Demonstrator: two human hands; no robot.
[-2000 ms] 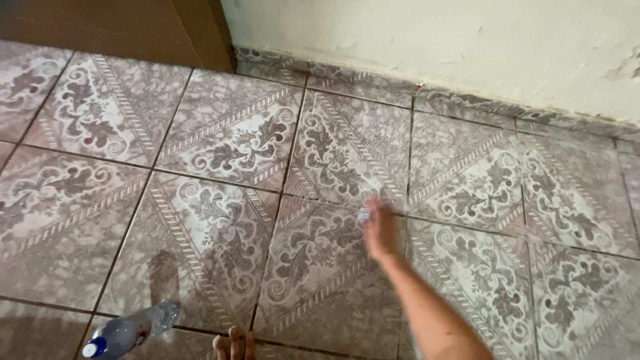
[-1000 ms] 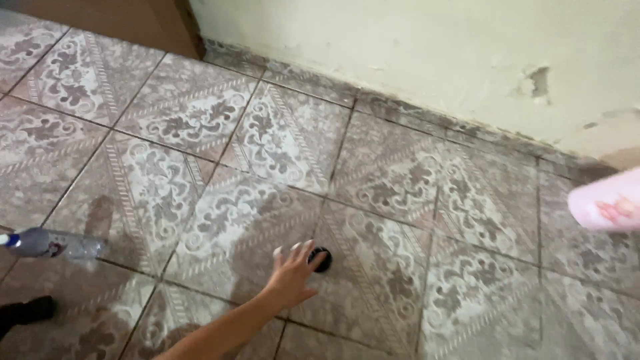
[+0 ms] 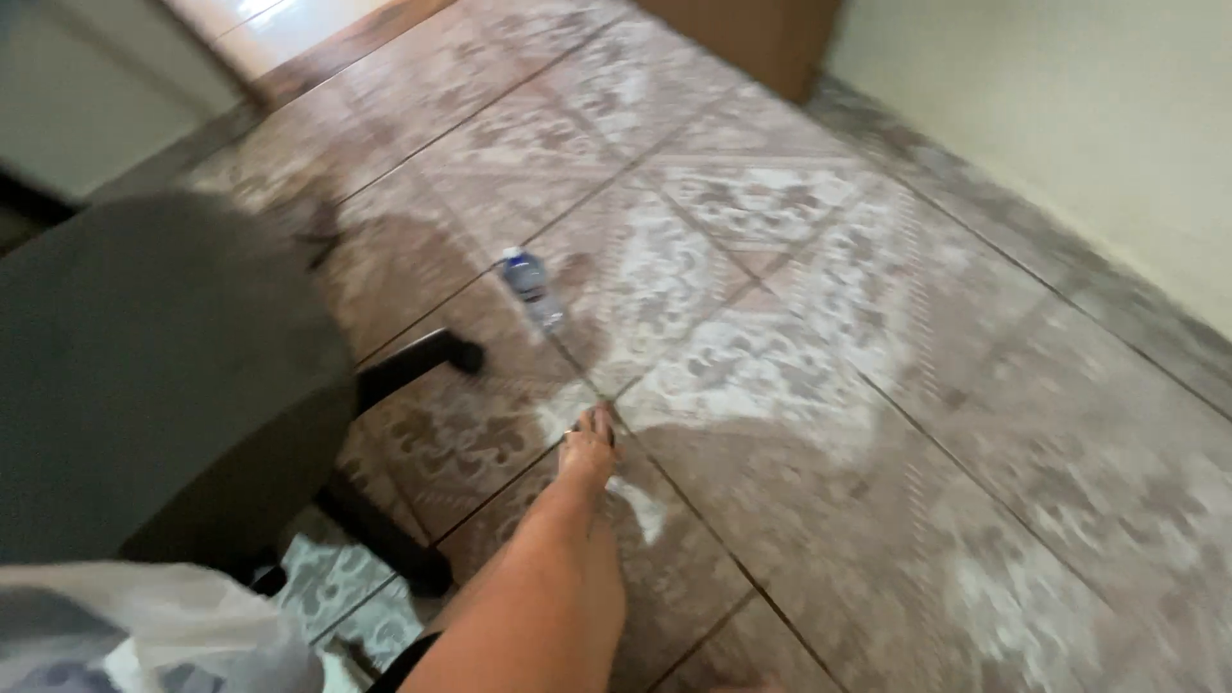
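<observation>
My left hand (image 3: 589, 445) reaches down low over the patterned tile floor (image 3: 808, 500), just below a crossing of grout lines. Its fingers are bent around a small dark object (image 3: 608, 437), mostly hidden and blurred. Beyond the fingertips, a clear plastic bottle (image 3: 531, 289) with a blue band near its white cap lies on its side. My right hand cannot be made out; only a blurred skin-toned patch shows at the bottom edge.
A dark office chair (image 3: 173, 375) with black legs (image 3: 380, 529) stands at left. Whitish plastic (image 3: 144, 616) fills the lower left corner. A brown wooden panel (image 3: 751, 38) stands by the pale wall (image 3: 1078, 125). A doorway opens at upper left.
The view has swung left, bringing in the chair and doorway. The black round object by my left hand one second ago is no longer seen lying on the floor. The pink cylinder has left view.
</observation>
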